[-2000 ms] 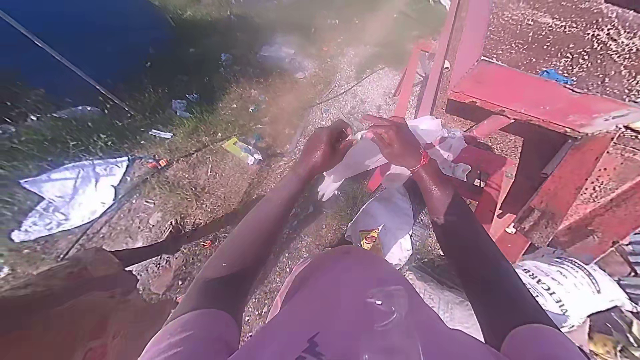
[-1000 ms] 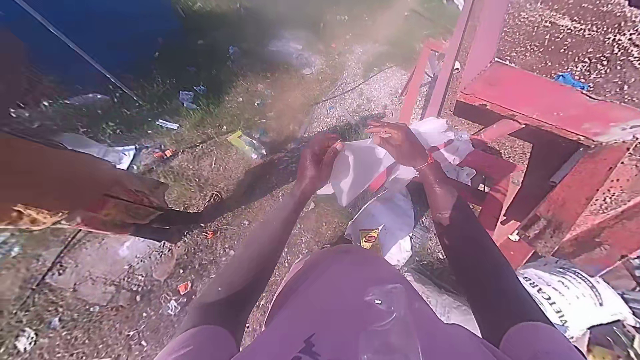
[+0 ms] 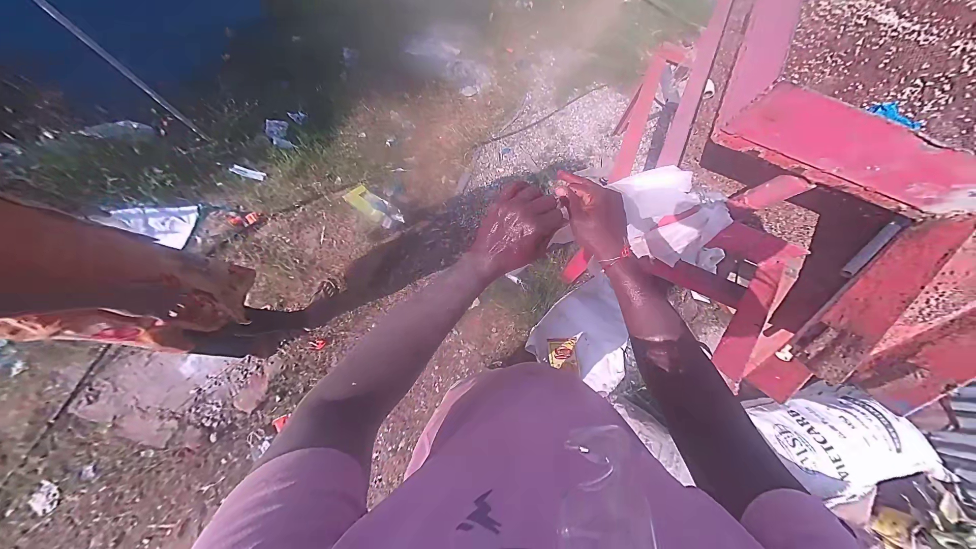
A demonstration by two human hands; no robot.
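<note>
My left hand [image 3: 522, 226] is closed near the centre, its fingertips close to my right hand [image 3: 595, 213]. Between and behind my hands is a thin white plastic sheet or bag [image 3: 675, 210], which hangs past my right wrist over red wooden bars. My right hand pinches a part of it; the fingers of my left hand hide whatever is under them. A red band circles my right wrist. Below, a white sack [image 3: 583, 328] with a yellow and red packet [image 3: 563, 353] on it lies near my body.
A red wooden structure [image 3: 854, 145] fills the right side, with a blue scrap [image 3: 894, 116] on it. A printed white woven sack [image 3: 846, 442] lies beneath. At left is another person's patterned garment and leg [image 3: 252, 329]. Litter, including a yellow wrapper [image 3: 372, 206], dots the ground.
My left hand has moved close to my right hand; one second ago they were apart with the white plastic stretched between them. The person at left stands farther into view than two seconds ago.
</note>
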